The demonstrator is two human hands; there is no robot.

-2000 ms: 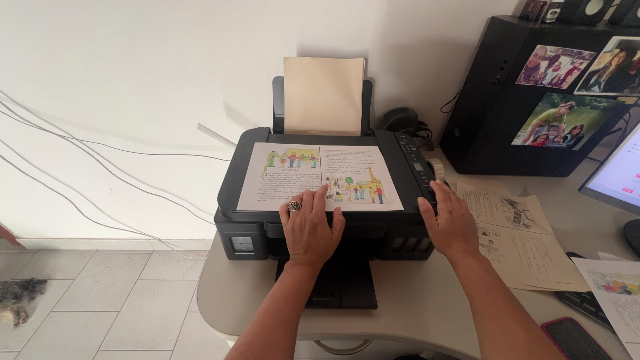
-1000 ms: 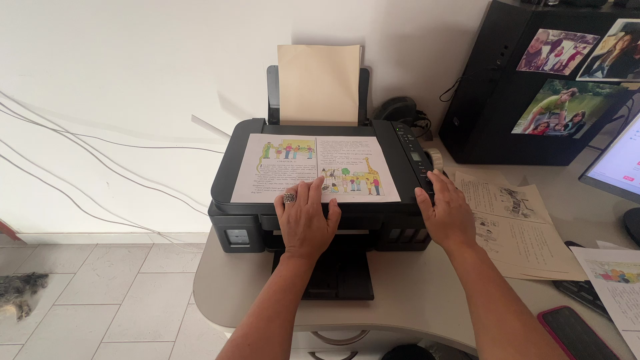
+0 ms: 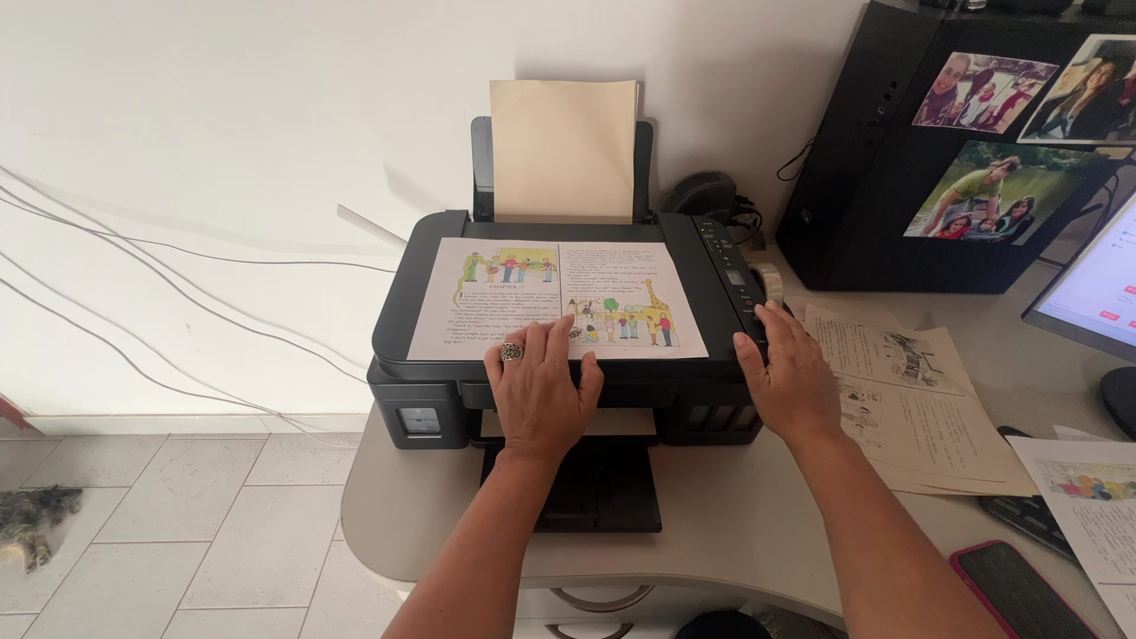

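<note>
A black inkjet printer stands on the desk, its scanner lid down. On the lid lies a printed sheet with coloured drawings. My left hand, a ring on one finger, rests its fingertips on the sheet's lower edge, fingers apart, grasping nothing. My right hand is at the control panel on the printer's right side, fingers spread; whether a fingertip presses a key cannot be told. Cream paper stands in the rear feed. A sheet edge shows in the output slot above the black output tray.
Printed cream sheets lie right of the printer, near a keyboard, a phone in a pink case and another printed page. A black computer case bearing photos and a monitor stand behind. Cables run along the wall.
A cream sheet edge now shows in the output slot, where it was not plain before. Both hands stay in nearly the same places over the printer.
</note>
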